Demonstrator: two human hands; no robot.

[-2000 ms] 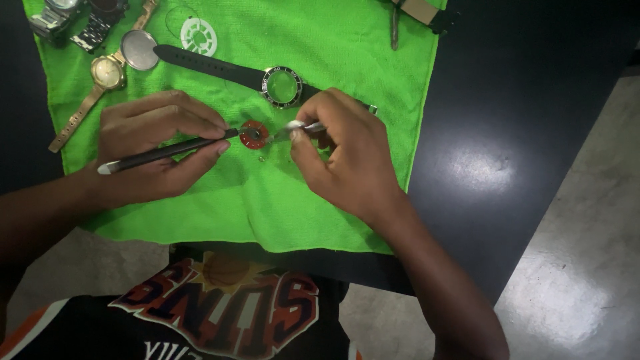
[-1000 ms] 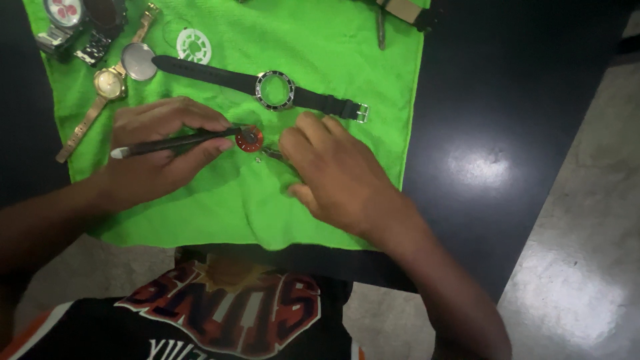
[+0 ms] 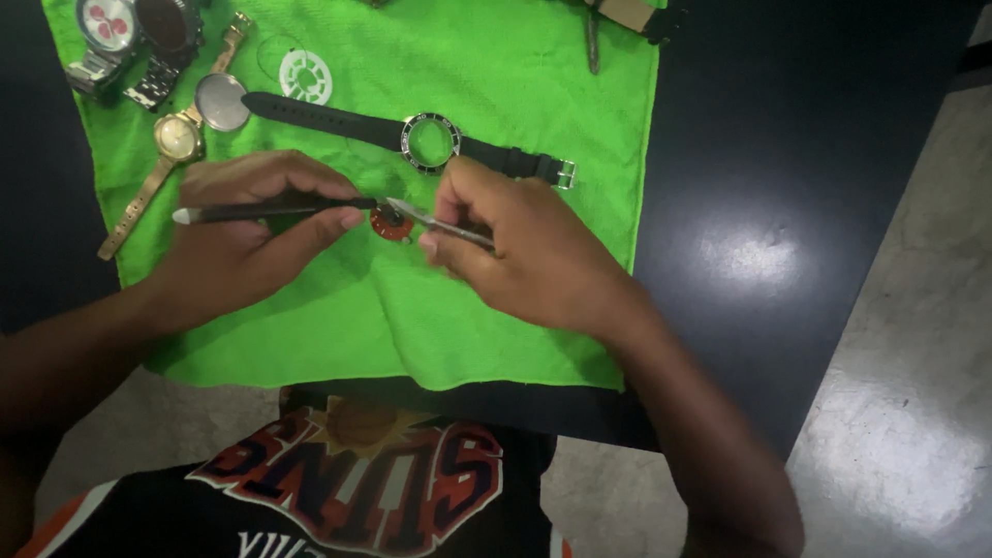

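A small red watch dial (image 3: 390, 225) with pale marks lies on a green cloth (image 3: 496, 341) between my hands. My left hand (image 3: 256, 225) holds a slim black pen-shaped tool (image 3: 256, 211), its dark tip at the dial's upper edge. In my right hand (image 3: 527, 240) is a thin metal tool (image 3: 446, 225), pointed and greyish, its tip over the top of the dial. Just above, an open watch case (image 3: 431, 142) with a black bezel shows the cloth through it and has a black strap (image 3: 333, 124) attached.
At the upper left lie a gold watch (image 3: 177, 138), a round metal disc (image 3: 222, 101), a white slotted ring (image 3: 305, 77) and two watches with metal bracelets (image 3: 108, 27). A brown strap piece (image 3: 624, 17) and a thin metal rod (image 3: 593, 43) sit at the top right. The dark table (image 3: 744, 194) borders the cloth.
My right hand has lifted its fingers from a lower hold; the metal tool's tip, at the dial's lower right a second ago, is now over its top. My left hand stays beside the dial.
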